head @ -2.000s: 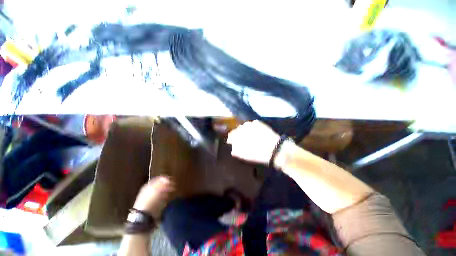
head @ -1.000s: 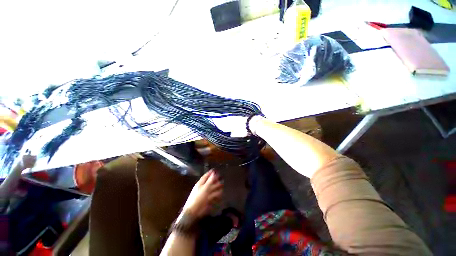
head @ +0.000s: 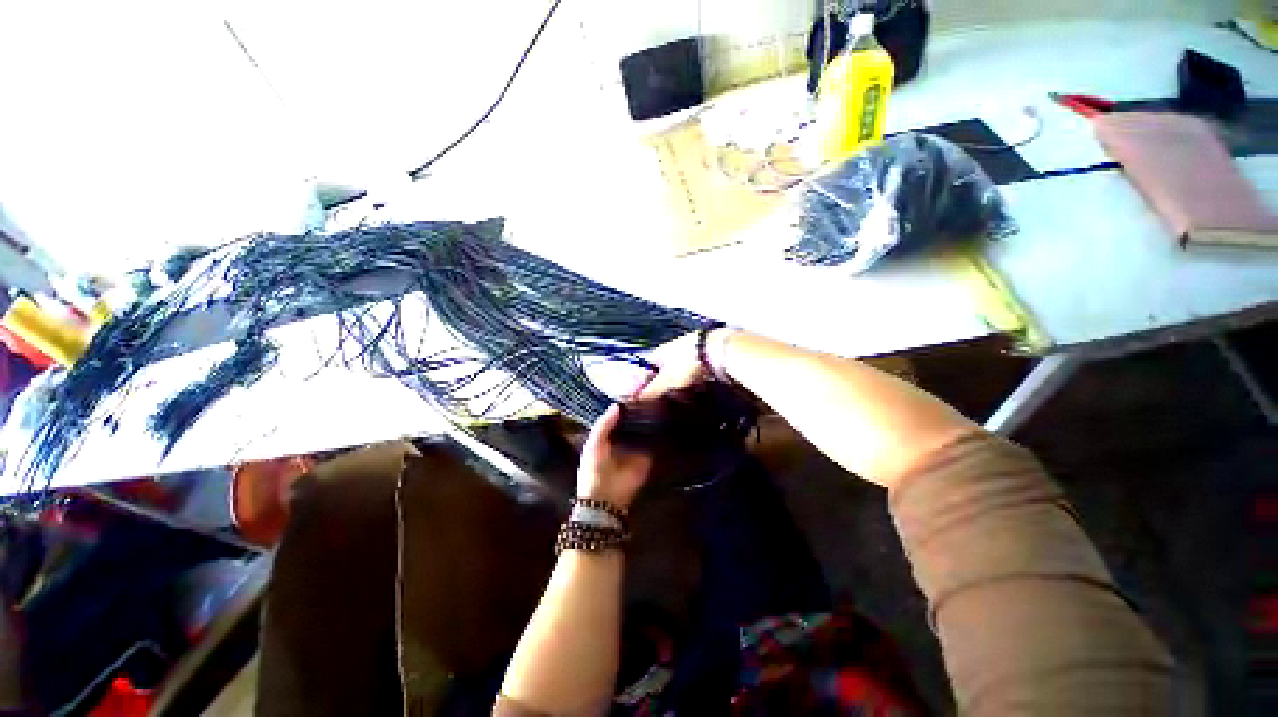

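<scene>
A large bundle of black cords lies along the white table, with loose strands spread at its left. Its looped right end hangs over the front edge. My right hand is on the cords near the loop, fingers around some of them. My left hand is at the lower side of the same loop, just below the table edge, its fingers against the cords. The fingertips are partly hidden, so its exact hold is unclear.
On the table are a clear bag of dark pieces, a yellow bottle, a pink notebook and a black box. A brown carton stands below at left.
My left hand has risen from above my lap to the cord loop. My right hand has stayed at the loop, shifted slightly left. The view has shifted, showing more of the table's back.
</scene>
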